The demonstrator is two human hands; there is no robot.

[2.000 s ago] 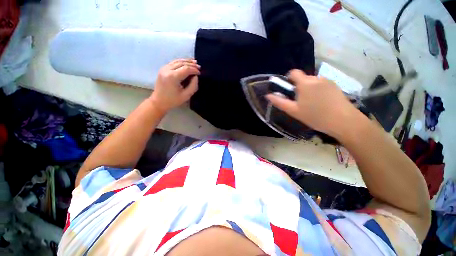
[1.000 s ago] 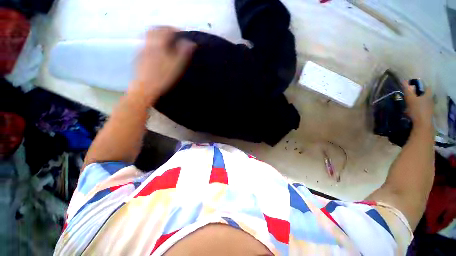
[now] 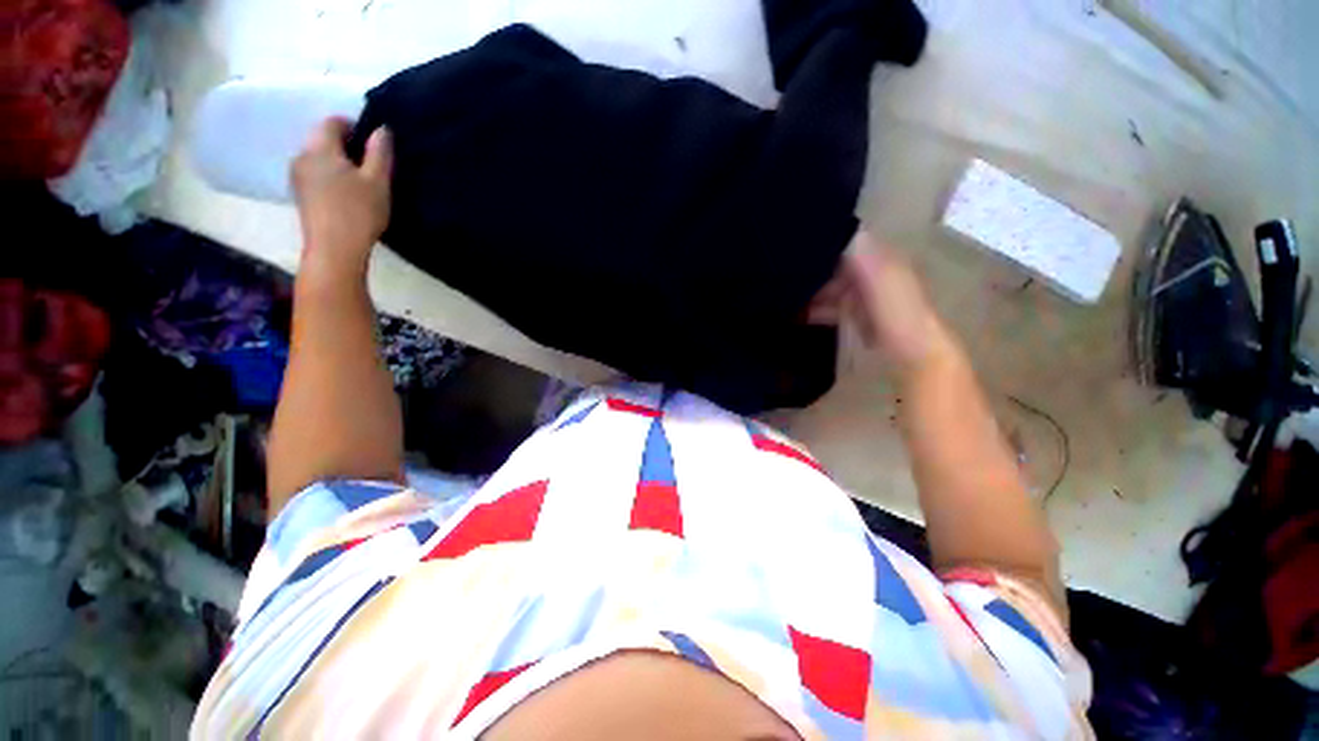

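Note:
A black garment [image 3: 608,188] lies over the sleeve board [image 3: 253,138], whose pale rounded end shows at the left. My left hand [image 3: 344,188] pinches the garment's left edge between thumb and fingers. My right hand [image 3: 875,297] is at the garment's right edge, slightly blurred, with its fingertips partly behind the cloth; its grip cannot be made out. The steam iron [image 3: 1198,297] rests at the right, away from both hands.
A white speckled block [image 3: 1031,232] lies between the garment and the iron. A thin thread [image 3: 1063,434] lies near my right forearm. A pale stick [image 3: 1162,44] is at the far right. Red cloth and fabric heaps lie beyond the table edges.
The iron went from on the garment to the table at the right, and my right hand left it for the garment. The garment moved left, covering more of the board.

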